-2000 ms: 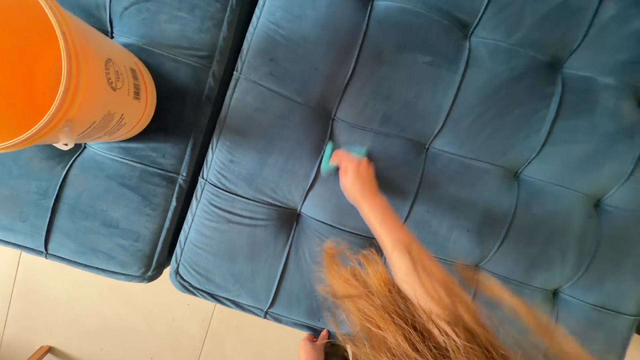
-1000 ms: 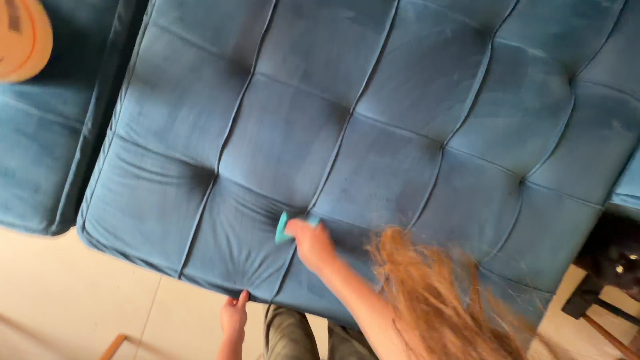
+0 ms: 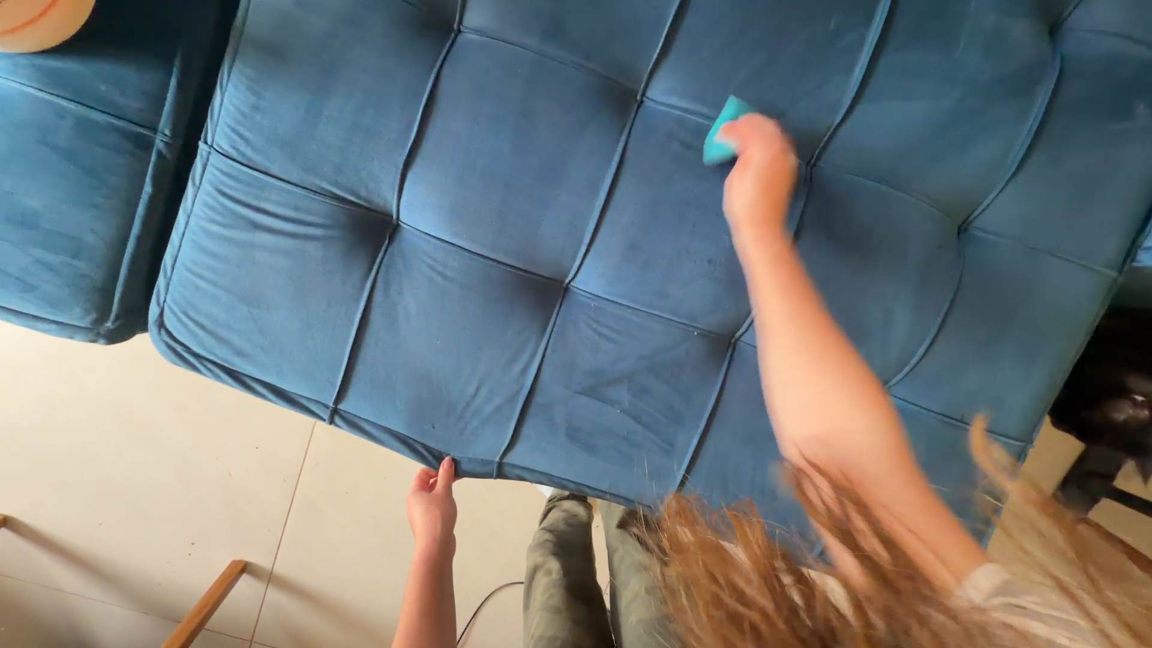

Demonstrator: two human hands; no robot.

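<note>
A blue tufted fabric seat cushion (image 3: 504, 153), crossed by piped seams, fills most of the head view. My right hand (image 3: 760, 180) is over its upper middle, slightly blurred, gripping a small turquoise tool (image 3: 724, 130) whose exact kind I cannot tell; part of it is hidden by the fingers. My left hand (image 3: 434, 499) pinches the cushion's front piped edge between thumb and fingers, left of my legs.
A second blue cushion (image 3: 72, 207) lies to the left across a narrow gap, with part of an orange bucket (image 3: 40, 22) on it. Below are a tiled floor (image 3: 180, 450), a wooden leg (image 3: 207, 603) and a thin black cable (image 3: 481, 603). A dark object (image 3: 1111, 387) stands at right.
My right hand has moved with the turquoise tool to a part of the cushion farther right and away from the front edge. My left hand stays at the front edge. The view has shifted.
</note>
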